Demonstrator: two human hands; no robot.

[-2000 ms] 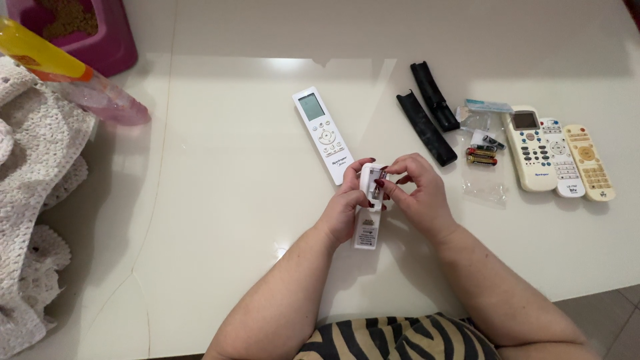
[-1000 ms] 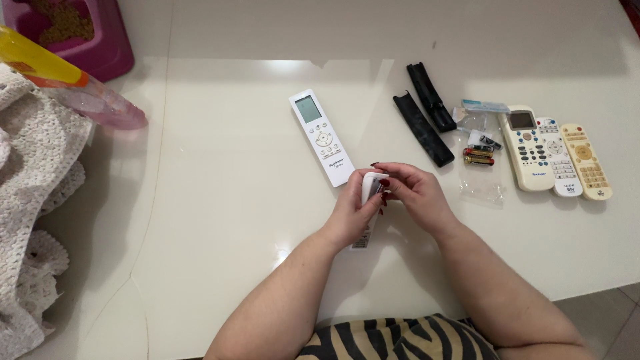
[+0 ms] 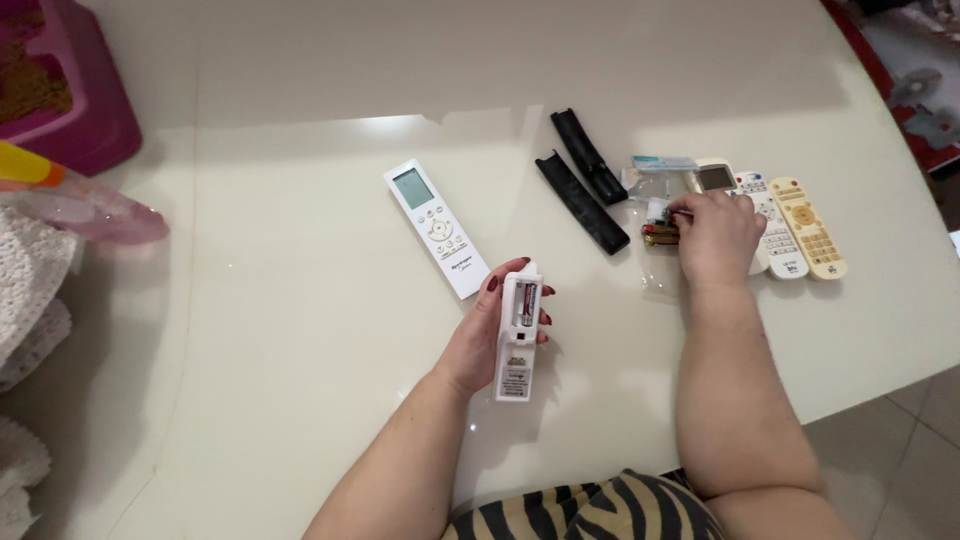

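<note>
My left hand (image 3: 480, 337) holds a white remote control (image 3: 517, 360) with its back up and its battery compartment uncovered. One battery (image 3: 529, 303) shows inside the compartment. My right hand (image 3: 716, 232) is at the small heap of batteries (image 3: 660, 235) on a clear plastic bag (image 3: 660, 277); its fingertips touch or grip something there, partly hidden. A white remote with a screen (image 3: 439, 231) lies face up just beyond my left hand. Two curved black plastic pieces (image 3: 581, 202) rest between that remote and the bag.
Three more remotes lie side by side at the right, the outermost yellowed (image 3: 807, 229). At the left are a magenta container (image 3: 82, 90), a bottle with pink liquid (image 3: 97, 214) and a white crocheted cloth (image 3: 30, 277). The table edge (image 3: 885, 394) runs along the lower right.
My right hand has moved right, from the held remote to the batteries on the bag. My left hand still holds the remote, whose compartment is in plain view with a battery in it.
</note>
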